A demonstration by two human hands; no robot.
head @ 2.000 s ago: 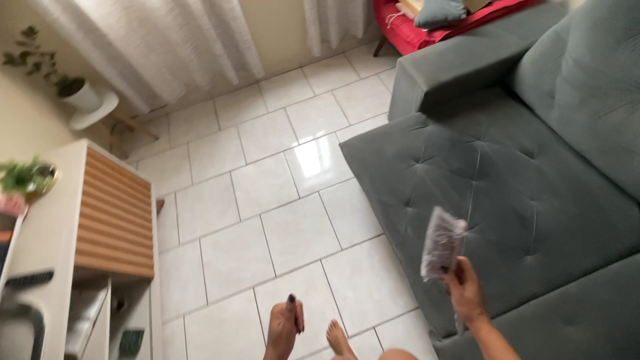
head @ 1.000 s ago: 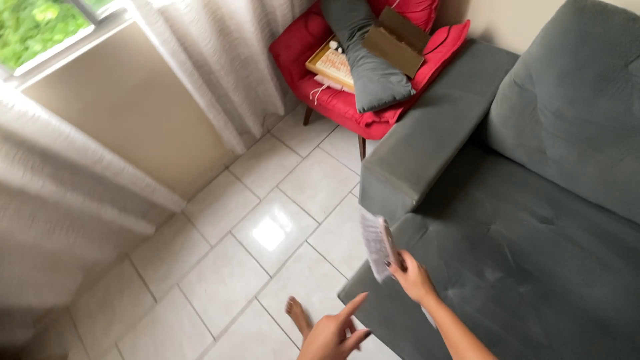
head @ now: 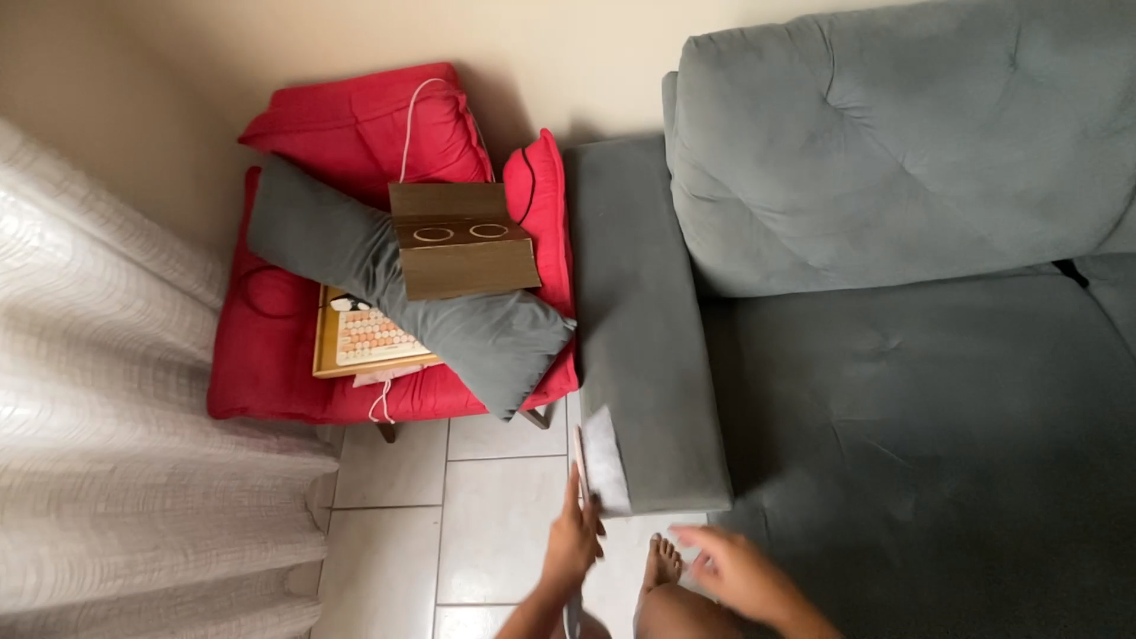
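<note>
My left hand (head: 575, 543) grips a brush with pale bristles (head: 607, 463) and a light, narrow back. The bristles face right, at the front outer corner of the grey sofa's armrest (head: 643, 355); whether they touch the fabric I cannot tell. Part of the handle shows below my wrist. My right hand (head: 723, 564) is empty and slightly blurred, its fingers apart, beside the sofa's front edge and near my bare foot (head: 663, 561).
Left of the armrest stands a red chair (head: 266, 355) bearing a grey cushion (head: 328, 222), a brown folded board (head: 470, 266) with two ring marks, and a tray with a keyboard (head: 377, 337). Pale curtains (head: 133, 426) hang at the left, above floor tiles (head: 497, 524). The sofa seat (head: 887, 426) extends right.
The brush has passed from my right hand to my left. It was above the seat at first, then near the armrest's front. The view has swung toward the chair and armrest.
</note>
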